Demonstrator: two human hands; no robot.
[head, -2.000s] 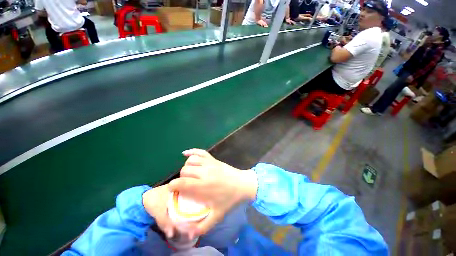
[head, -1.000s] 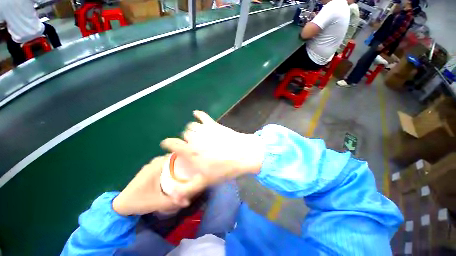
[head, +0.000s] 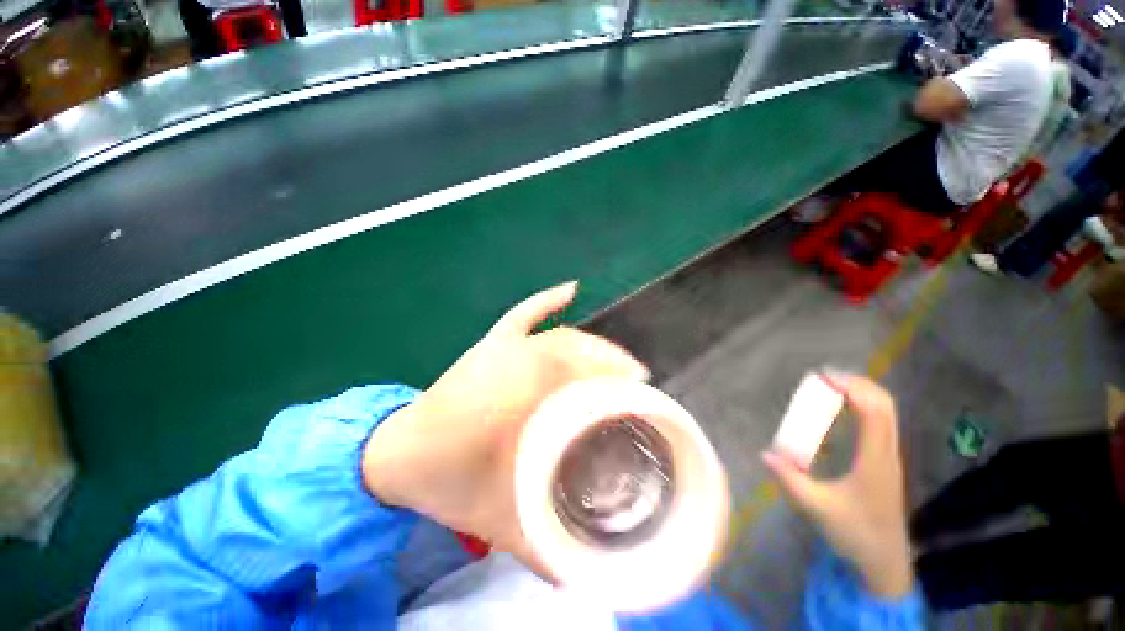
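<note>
My left hand [head: 475,431] holds a round, pale, whitish-pink container [head: 701,493] with its open end facing me; the dark, shiny inside shows. My left thumb points up and the palm lies along its left side. My right hand [head: 857,475] is to the right, apart from the container, and pinches a small white piece [head: 809,420] between thumb and finger. The piece may be a cap seen edge-on; I cannot tell.
A green conveyor [head: 407,290] with white rails crosses ahead. A yellowish bagged pack [head: 30,419] stands at its left end. A person in a white shirt [head: 1005,111] sits at the right beside a red stool [head: 864,247]. Dark legs show at the lower right.
My hands were together around the container and are now apart. The white piece now shows in my right hand, and the container's open end shows. The view has shifted; the yellowish pack has come in at left.
</note>
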